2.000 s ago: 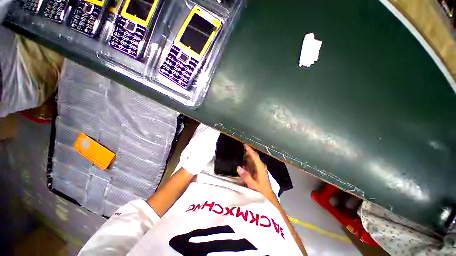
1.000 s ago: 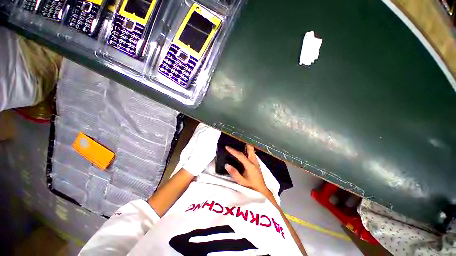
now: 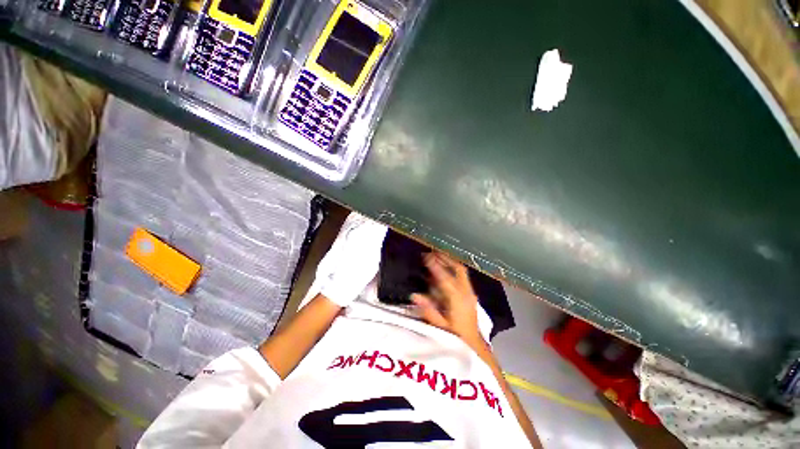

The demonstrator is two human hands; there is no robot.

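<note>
A black handheld device, dark and without visible detail, lies low in my lap under the near edge of the green surface. My left hand, in a white glove, is at its left side and holds it; the fingers are partly hidden. My right hand is bare and slightly blurred, with its fingers apart at the device's right edge. A clear blister tray on the green surface holds several keypad phones; the nearest phone has a yellow frame and a dark screen.
A white wipe lies on the green surface. An orange flat piece lies on the grey sheet at lower left. A red object is on the floor at right. People's clothing shows at the left edge and lower right.
My right fingers moved over the device and then back toward its right side, where they are spread. My left hand has stayed in place. The view has shifted slightly.
</note>
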